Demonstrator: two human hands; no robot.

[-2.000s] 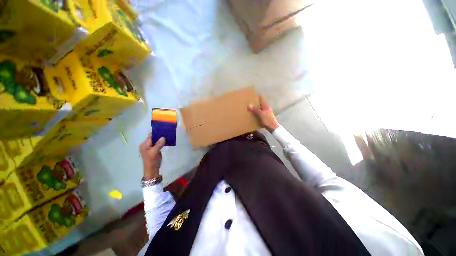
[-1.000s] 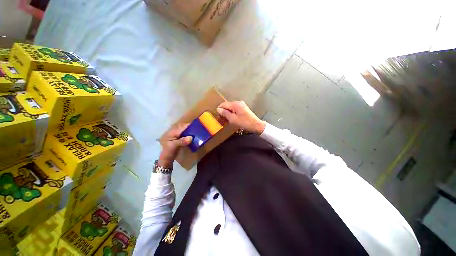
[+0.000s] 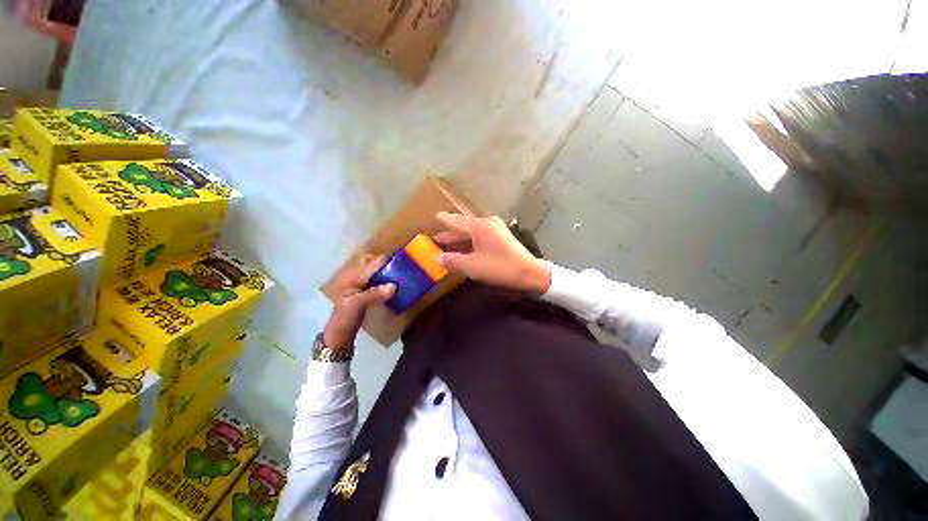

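A brown shipping carton [image 3: 436, 195] lies at the table's near edge against my body, partly hidden by my hands. My left hand [image 3: 358, 293] grips the blue part of the tape dispenser [image 3: 404, 282] over the carton. My right hand [image 3: 488, 250] is at the dispenser's orange end, fingers bent; whether they hold the tape's end or only touch the dispenser cannot be told. No tape strip can be made out.
Yellow retail gift boxes [image 3: 153, 198] stand stacked at the left. Closed brown cartons [image 3: 379, 29] stand at the far side of the pale blue sheeting [image 3: 219, 76]. A blurred dark stack is at the right, beyond the floor [image 3: 651, 193]. Part of a person shows at the top left.
Over two seconds the dispenser has come from beside the carton to over it, and the carton has turned. In the last second my right hand has shifted slightly along the dispenser's orange end.
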